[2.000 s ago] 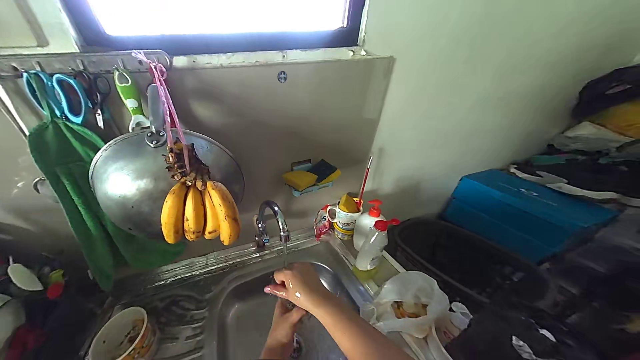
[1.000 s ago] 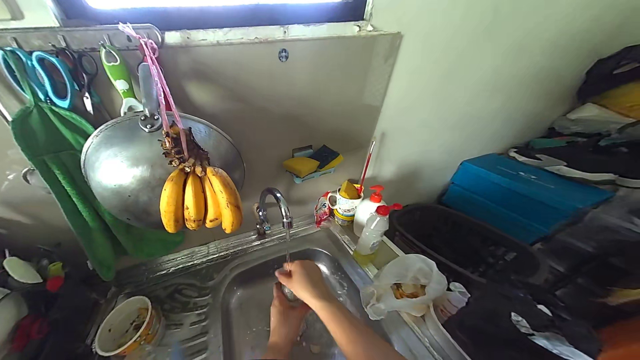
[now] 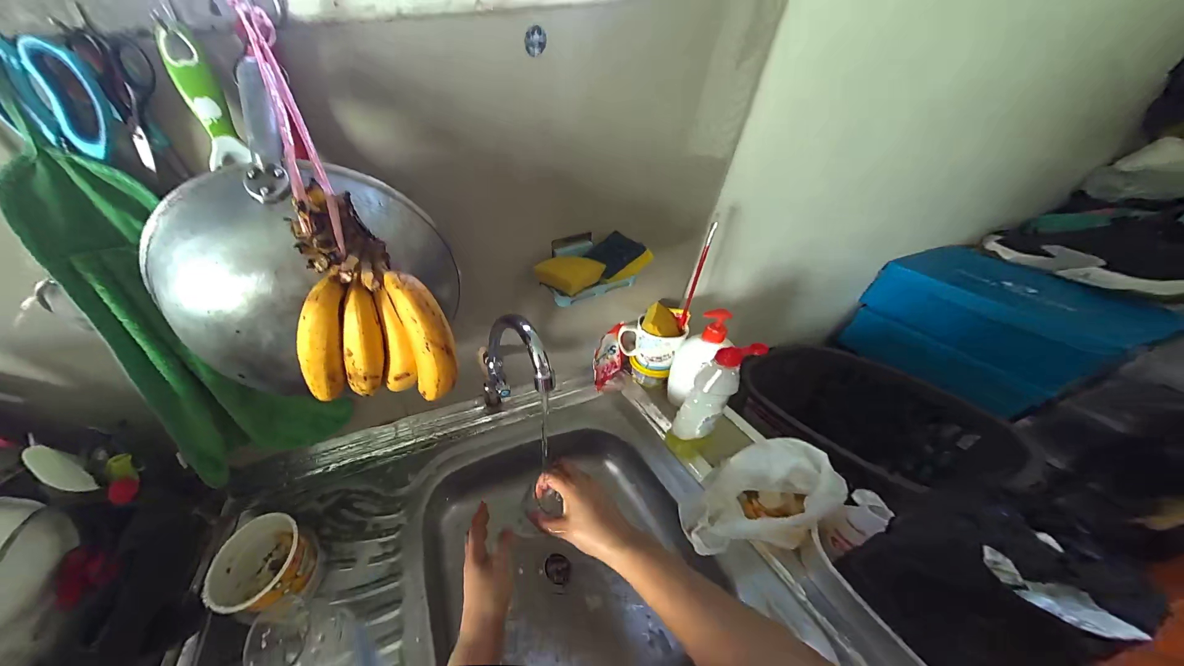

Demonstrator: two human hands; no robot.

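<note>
Water runs from the chrome faucet (image 3: 520,347) into the stainless steel sink (image 3: 624,472). Under the stream, my right hand (image 3: 578,509) grips a small clear container (image 3: 546,501), perhaps a glass; the fingers partly cover it. To its left, my left hand (image 3: 488,555) is held over the basin with its fingers apart and nothing in it. The drain (image 3: 557,569) shows below and between the hands.
A paper tub (image 3: 250,564) and clear containers stand on the left drainboard. Bananas (image 3: 375,338) hang before a metal lid (image 3: 208,268). At the right are a soap bottle (image 3: 708,398), a mug (image 3: 655,344), a plastic bag (image 3: 795,472) and a black basin (image 3: 888,416).
My hands were together under the faucet; now they are apart, the left one lower and to the left. The clear container now shows in my right hand. The view has tilted downward.
</note>
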